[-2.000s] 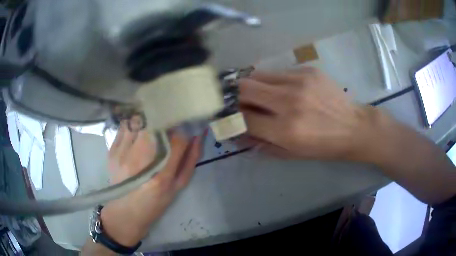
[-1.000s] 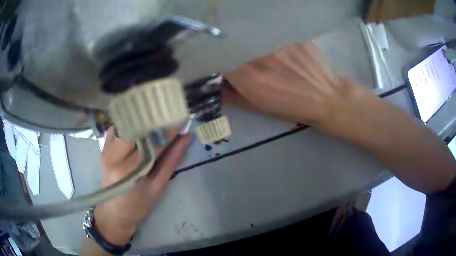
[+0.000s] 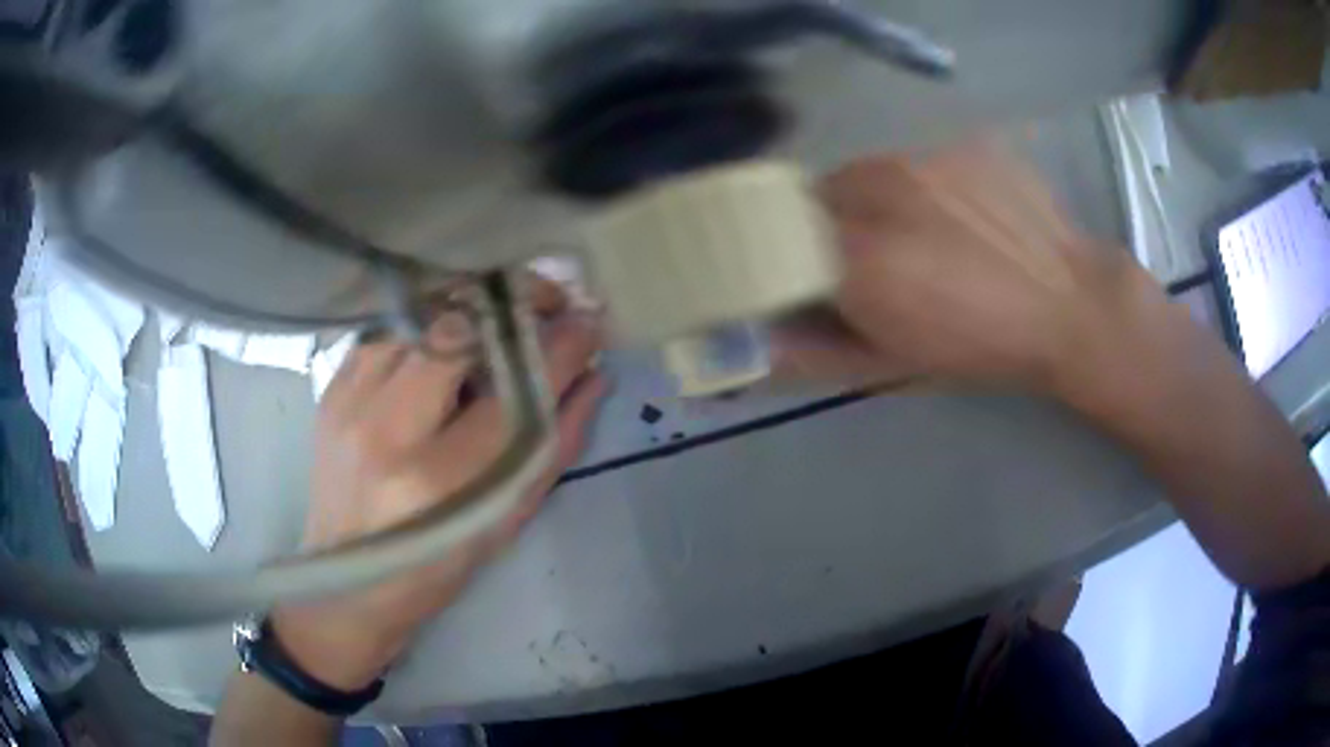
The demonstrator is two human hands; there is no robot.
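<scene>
The blurred sewing machine head (image 3: 365, 132) fills the upper left and middle of the view, with a large cream ribbed tension dial (image 3: 715, 251) and a smaller dial (image 3: 718, 359) below it. My left hand (image 3: 452, 423) is on the bed left of the dials, fingers bent, partly behind the curved pale guard (image 3: 528, 394). A small whitish patch shows at its fingertips, too blurred to name. My right hand (image 3: 948, 270) is right of the large dial. Its fingertips are hidden behind the dial, so what it holds cannot be seen. The needle area is hidden.
White pointed strips (image 3: 190, 438) lie fanned on the left of the table (image 3: 686, 584). A lit phone (image 3: 1281, 277) lies at the right, with a white strip (image 3: 1145, 183) beside it. A brown patch (image 3: 1254, 51) is at the upper right. White sheets (image 3: 1152, 628) are at the lower right.
The view has shifted, so the dials appear further right and hide more of my right hand's fingers. My left hand's fingers are more bent than a second ago.
</scene>
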